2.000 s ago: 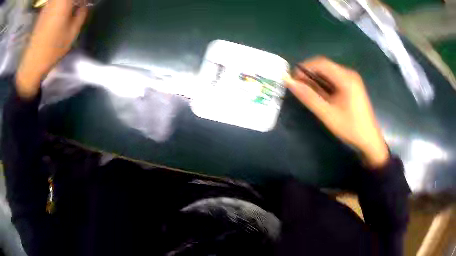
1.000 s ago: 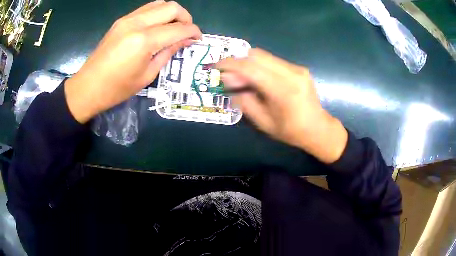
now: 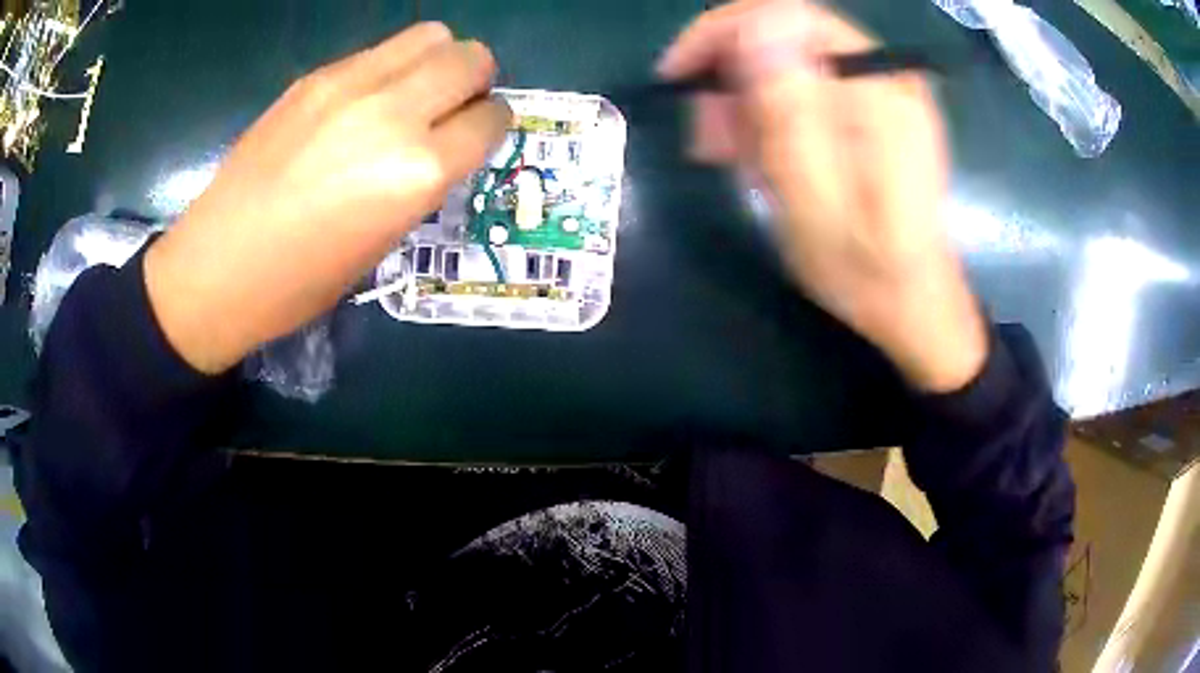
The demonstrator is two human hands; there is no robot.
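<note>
The white open socket housing (image 3: 599,283) lies on the dark green tabletop. Inside are a green circuit board (image 3: 569,232), a curved green wire (image 3: 492,258) and a brass strip (image 3: 494,289) along the near side; another brass strip (image 3: 546,126) shows at the far side. My left hand (image 3: 355,158) is over the housing's left part and hides it; its fingertips are closed together, and whether they hold anything is hidden. My right hand (image 3: 803,145), blurred, is raised right of the housing and holds a slim black tool (image 3: 884,61) pointing left.
A tangled pile of brass strips (image 3: 29,66) lies at the far left edge. Clear plastic bags lie left of the housing (image 3: 292,362) and at the top right (image 3: 1053,82). A cardboard box (image 3: 1119,552) stands below the tabletop (image 3: 737,381) at the right.
My right hand has moved off the housing to the right, with the black tool now visible. The housing shows slightly further left, and a far brass strip is now visible. My left hand stays over it.
</note>
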